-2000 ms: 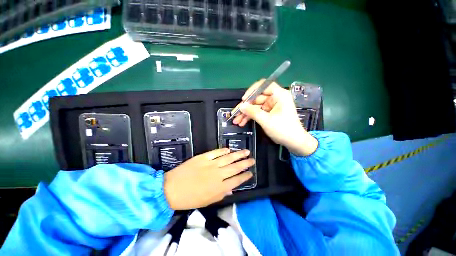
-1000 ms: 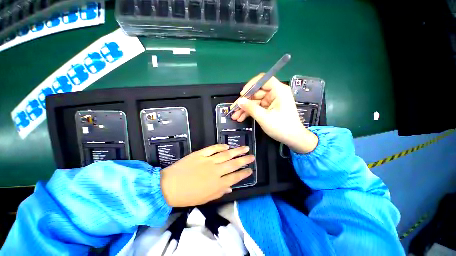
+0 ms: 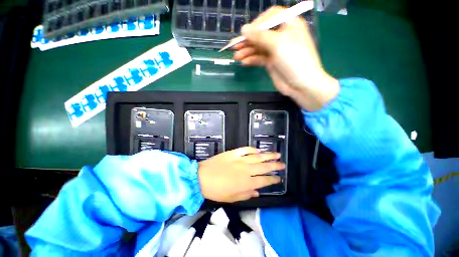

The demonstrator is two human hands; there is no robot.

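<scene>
My left hand (image 3: 241,174) lies flat, fingers spread, over the lower part of an open-backed phone assembly (image 3: 269,125) in the black foam tray (image 3: 237,98). My right hand (image 3: 287,52) grips the tweezers (image 3: 269,24), whose tip points down-left in front of the clear component tray (image 3: 201,41). I cannot see anything at the tip. Two more phone assemblies lie in the slots to the left, a middle one (image 3: 205,124) and a left one (image 3: 152,124), partly behind my left sleeve. My right sleeve hides the tray's right end.
A sticker sheet (image 3: 126,80) with a row of blue adhesive pieces lies behind the tray. Another sheet (image 3: 151,29) lies beneath a dark pocketed tray (image 3: 103,15) at the back left. Slim pale strips (image 3: 216,61) lie behind the foam tray. A small white piece (image 3: 413,135) is at the right.
My right hand has lifted the tweezers away from the phone's top end and back toward the component tray. My left hand stays on the phone. The whole view has shifted.
</scene>
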